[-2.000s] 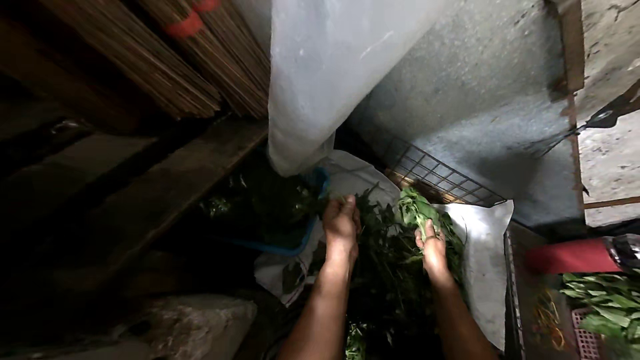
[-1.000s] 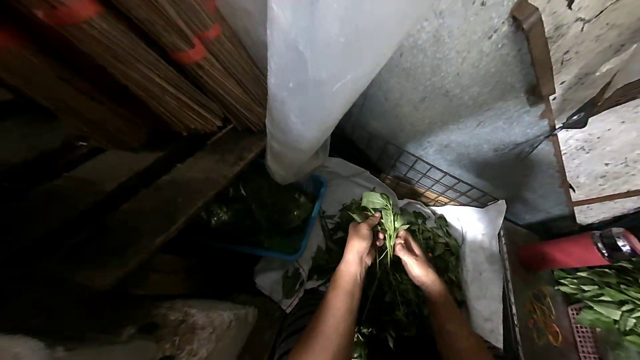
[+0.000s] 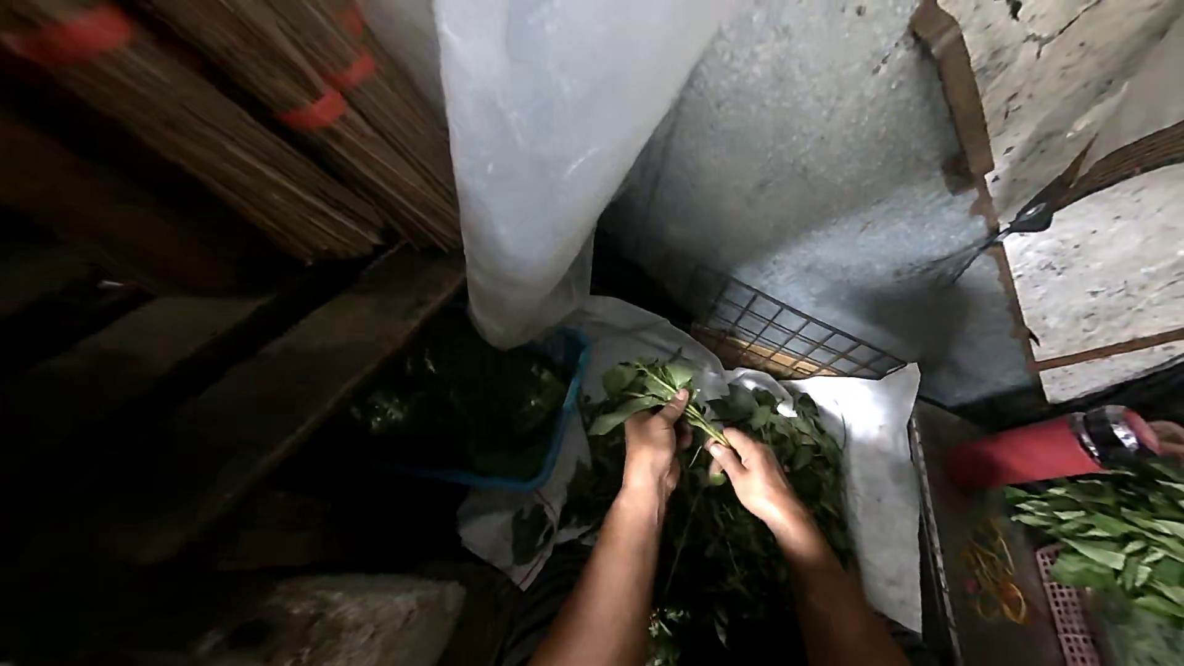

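My left hand (image 3: 655, 444) is closed around a small bunch of leafy green stems (image 3: 647, 388), its leaves pointing up and to the left. The lower ends of the same stems are pinched in my right hand (image 3: 747, 470), just to the right. Beneath both hands lies a heap of dark green leafy stems (image 3: 795, 439) in an open white woven sack (image 3: 883, 499). To the left of the sack stands a blue plastic basket (image 3: 558, 444) with dark greens inside, partly in shadow.
A rolled translucent plastic sheet (image 3: 536, 166) hangs ahead. Bundled thin sticks (image 3: 324, 139) lean above wooden slats (image 3: 305, 370). A wire grid (image 3: 795, 328) stands behind the sack. On the right are a red flask (image 3: 1027, 453), rubber bands (image 3: 994, 573) and a pink basket (image 3: 1064, 601) near leafy greens (image 3: 1110, 527).
My hands were apart two seconds ago, with greens in the right. They came together on the bunch, and now the left holds its leafy part while the right grips the stem ends.
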